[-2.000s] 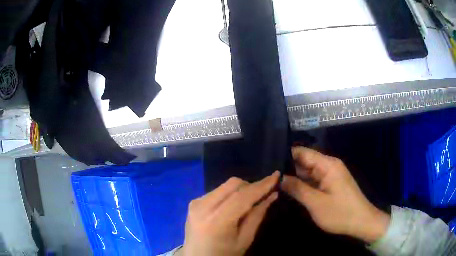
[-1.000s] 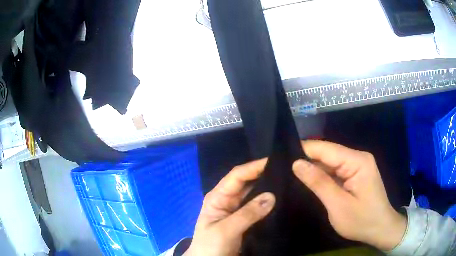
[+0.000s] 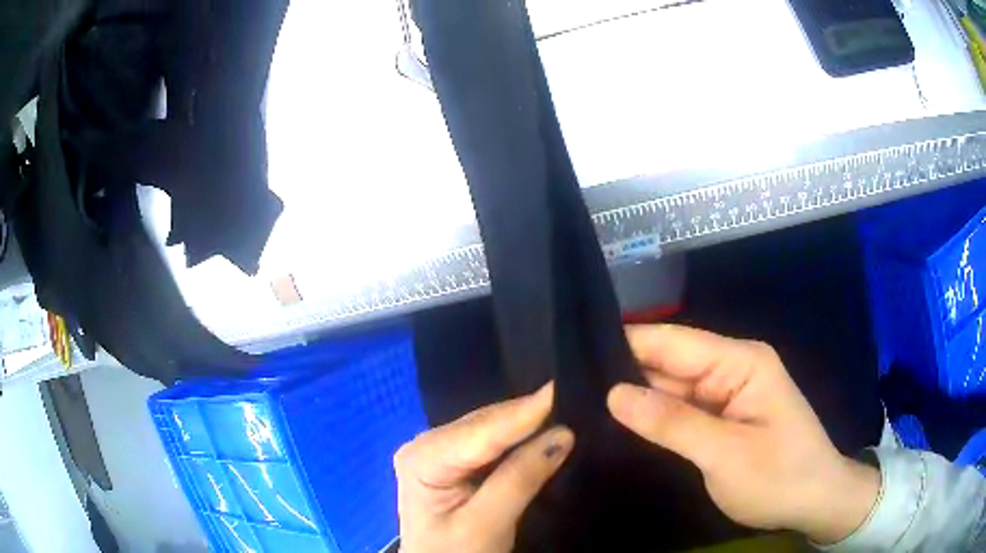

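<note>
A long black fabric strip runs from the top of the view across the white table and hangs over its front edge. My left hand pinches the strip's left edge between thumb and fingers. My right hand pinches its right edge. The strip is spread between my hands, with a fold line along its length. Its lower end is lost against the dark area below. Black cut pieces lie in a heap at the table's left, some hanging over the edge.
A ruler band runs along the table's front edge. A smartphone lies at the upper right. A blue crate stands below the table at left, another blue crate at right. Red and yellow handles show at far left.
My hands have moved apart from their near-touching position and now hold the strip's two edges spread open. The view has shifted, so the table and phone sit differently in the picture.
</note>
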